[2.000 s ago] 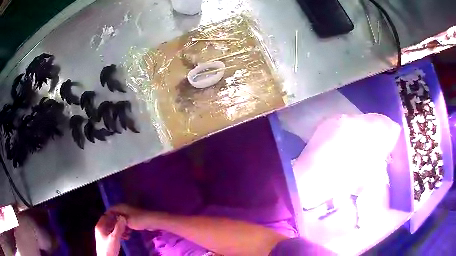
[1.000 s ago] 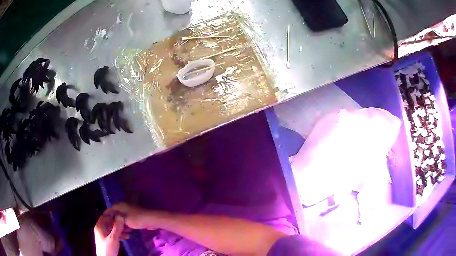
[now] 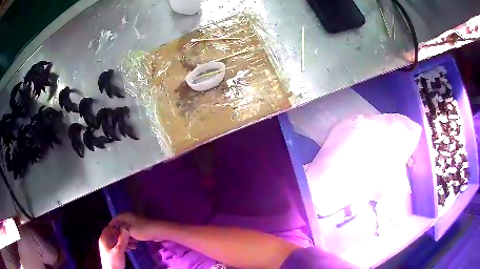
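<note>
My right hand (image 3: 131, 227) and my left hand (image 3: 111, 246) are together low at the lower left, below the bench edge. Their fingers overlap and are small in view; I cannot tell whether they hold anything. On the bench above them lie loose curved black parts (image 3: 109, 123), with a darker clump of black parts (image 3: 37, 136) at the far left. A tan board (image 3: 181, 123) wrapped in clear film lies right of the parts. A small white oval dish (image 3: 206, 84) sits on it with a thin stick in it, and more pale sticks lie around.
The metal bench (image 3: 105, 176) holds a black phone (image 3: 337, 13), a white container (image 3: 185, 5) and thin sticks. A black cable (image 3: 413, 31) hangs at right. Below are a blue-purple crate with a pale bag (image 3: 363, 157) and a crate of black-and-white parts (image 3: 447, 142). Another person's limb (image 3: 34, 244) shows lower left.
The bench view has shifted slightly left since the oldest frame. My hands stay together in nearly the same place, with only slight finger movement. The parts and board look unchanged.
</note>
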